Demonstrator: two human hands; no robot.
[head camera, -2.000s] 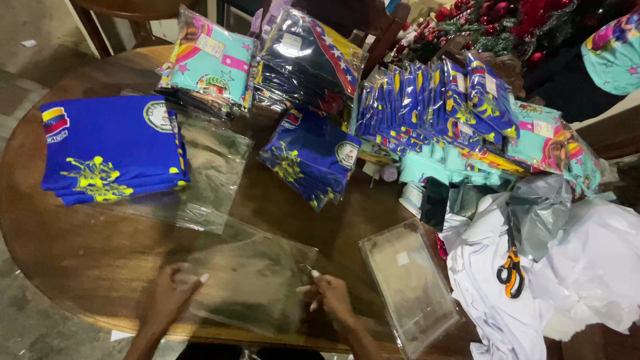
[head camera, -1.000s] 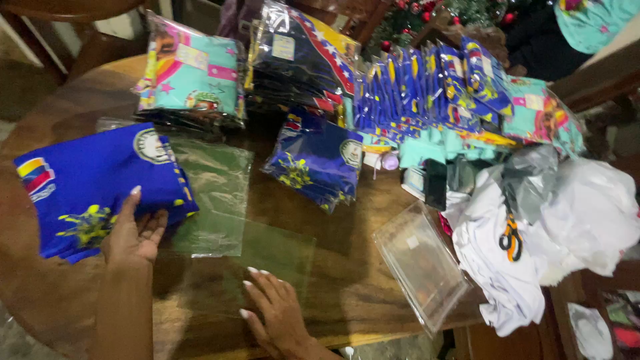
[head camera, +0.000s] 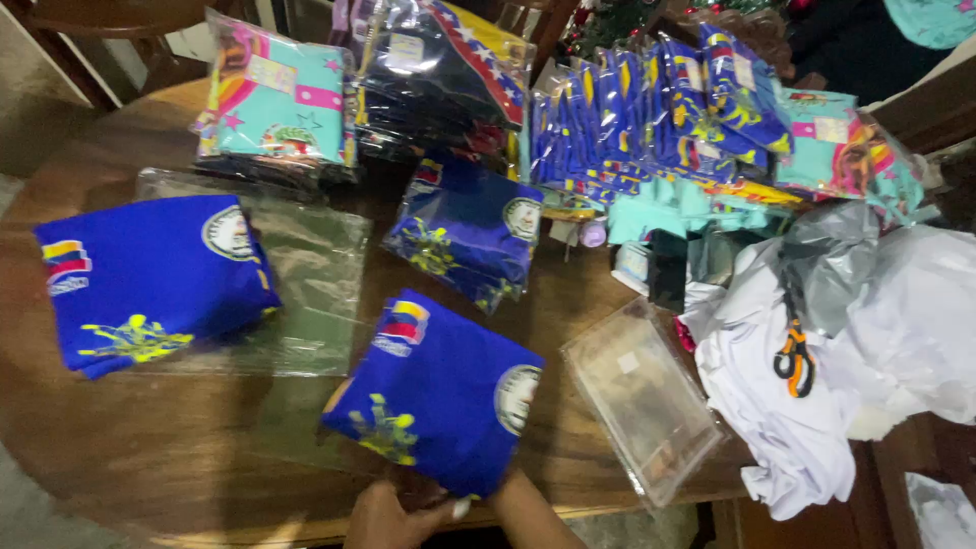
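A folded blue garment (head camera: 450, 396) with a flag print, a round emblem and a yellow splash is tilted near the table's front edge. My left hand (head camera: 400, 512) grips its lower edge from below. My right hand (head camera: 530, 511) reaches up behind its lower right part, fingers hidden. A flat clear plastic bag (head camera: 293, 427) lies partly under the garment. To the left, a stack of similar folded blue garments (head camera: 152, 282) overlaps more clear bags (head camera: 324, 305). Just beyond the held garment lies a bagged blue garment (head camera: 469, 229).
Bagged turquoise garments (head camera: 305, 99), bagged dark garments (head camera: 427, 84) and a row of bagged blue garments (head camera: 633, 114) line the far side. At right are clear packets (head camera: 640, 404), white plastic or cloth (head camera: 778, 435) and orange-handled scissors (head camera: 795, 358) on it.
A blue garment is now held near the front edge, where one second ago my right hand was over a clear bag. My left hand has moved right, away from the blue stack.
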